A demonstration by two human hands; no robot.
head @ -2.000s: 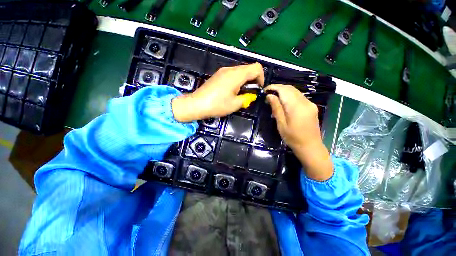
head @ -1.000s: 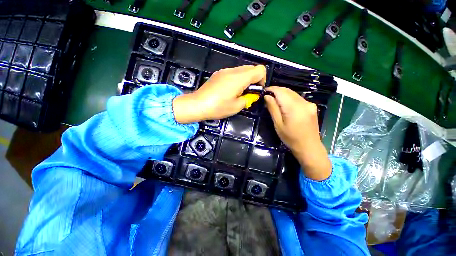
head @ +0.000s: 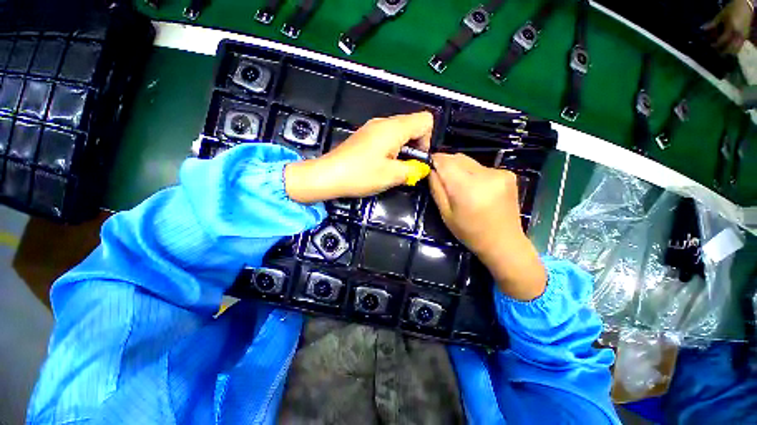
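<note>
My left hand [head: 365,162], with a yellow finger cot [head: 412,172] on one digit, holds a small grey-black watch case [head: 412,154] edge-on above the black blister tray [head: 386,251]. My right hand [head: 481,203] is against the right end of the case, its fingertips closed together there. A strap or pin between the right fingertips is too small to make out. Several watch cases lie back up in pockets at the left and bottom of the tray; one [head: 329,241] sits turned in its pocket. Black buckle straps [head: 490,131] lie at the tray's upper right.
A green conveyor belt [head: 415,75] with assembled watches [head: 525,37] runs behind the tray. Stacked black trays [head: 50,108] stand at left. A clear plastic bag [head: 622,249] with black straps lies at right. Another person's hand [head: 734,25] shows at the top right.
The watches on the belt have moved left. My right hand has shifted slightly left and down, closer to the left fingers. Another person's hand has appeared at the top right.
</note>
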